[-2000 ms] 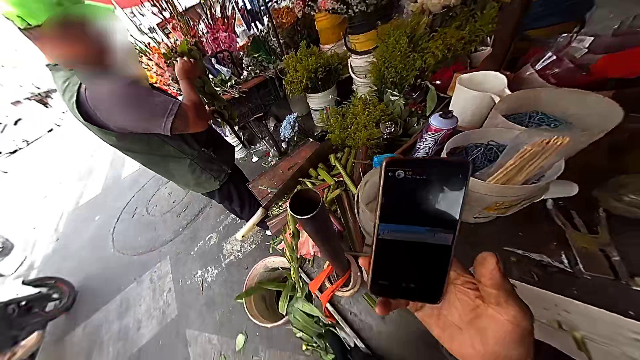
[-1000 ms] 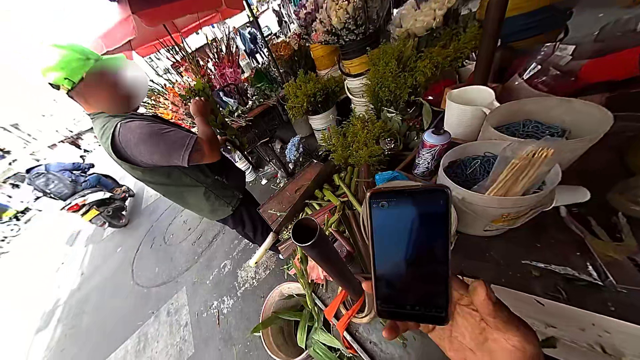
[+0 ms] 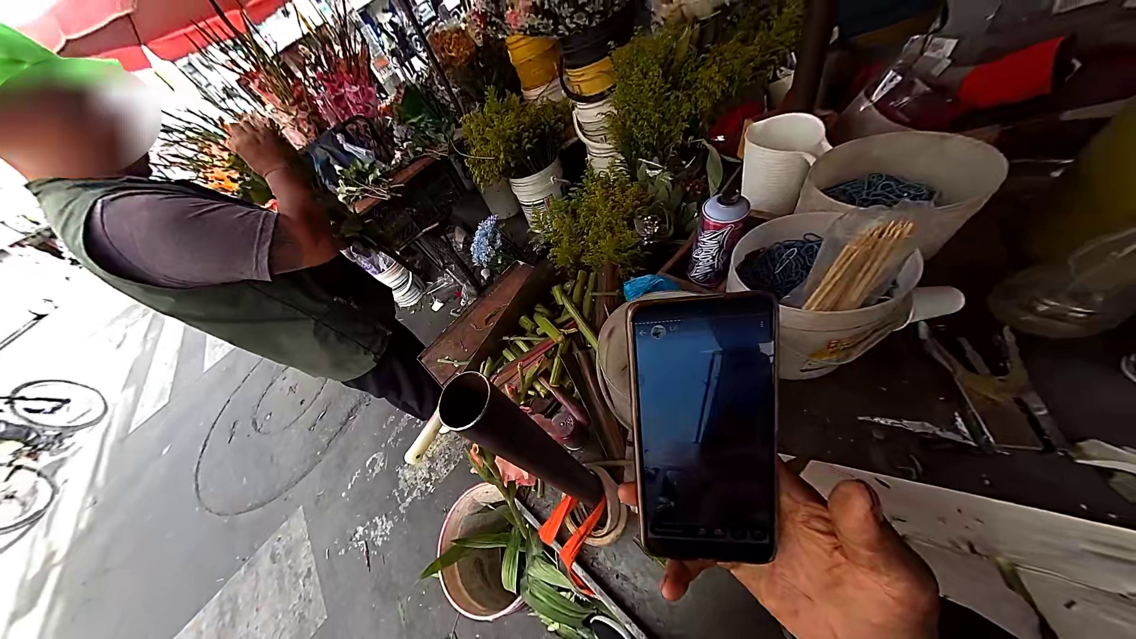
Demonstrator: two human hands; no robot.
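Note:
My right hand (image 3: pixel 839 555) holds a smartphone (image 3: pixel 703 430) upright from behind, fingertips showing at its left edge; its screen is lit, dark blue. Just behind the phone are a white bucket (image 3: pixel 821 342) with blue bands and a plastic bag of wooden sticks (image 3: pixel 859 266), and a spray can (image 3: pixel 717 240). To the phone's left, a dark metal tube (image 3: pixel 524 435) leans above orange ribbon (image 3: pixel 581 532) tied near its lower end. My left hand is out of view.
A person in a green vest (image 3: pixel 275 319) stands at the left. Cut green stems (image 3: pixel 568 328) lie by a wooden board (image 3: pixel 488 319). A bucket of leaves (image 3: pixel 479 577) stands on the ground. Pliers-like tools (image 3: pixel 985 382) lie at the right. Potted greenery (image 3: pixel 515 138) stands behind.
The phone's screen shows a different picture from two seconds ago. The person at the left appears larger and closer to the frame's left edge than one second ago. The motorcycle seen at the left has left view.

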